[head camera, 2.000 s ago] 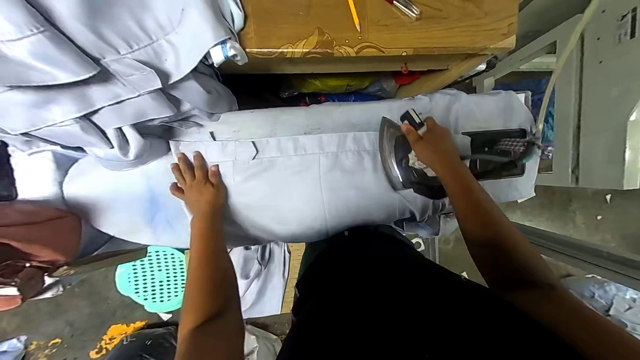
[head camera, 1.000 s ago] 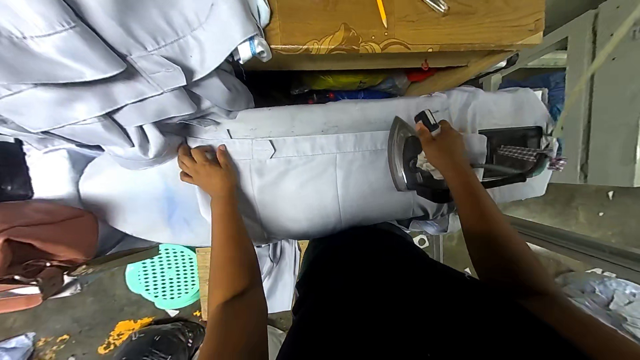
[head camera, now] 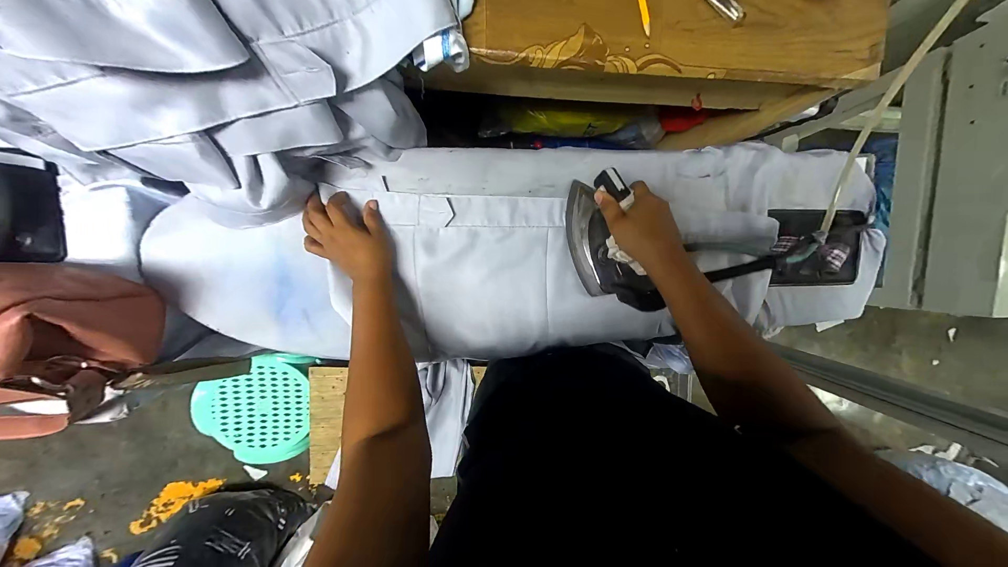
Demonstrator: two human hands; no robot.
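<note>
A light grey garment (head camera: 488,276) with a waistband-like strip and a pointed tab lies flat across a padded ironing board (head camera: 236,276). My right hand (head camera: 642,224) grips the handle of an electric iron (head camera: 587,240), whose soleplate rests on the garment right of a vertical seam. A cord runs from the iron's rear to the right. My left hand (head camera: 348,235) lies on the garment's left end with fingers spread, its fingertips at the strip's edge. Beside it, a heap of grey garments (head camera: 181,87) covers the upper left; whether the fingers pinch any cloth is hard to tell.
A wooden table (head camera: 756,47) with a pencil (head camera: 644,16) stands beyond the board. The dark iron rest (head camera: 815,272) is at the board's right end. Below left are a turquoise perforated stool (head camera: 260,409) and a black plastic bag (head camera: 228,524). A salmon-coloured bag (head camera: 79,307) lies far left.
The view has shifted slightly. The iron stays on the garment's right part in my right hand, and my left hand remains at its left end, its fingers now more spread than one second ago.
</note>
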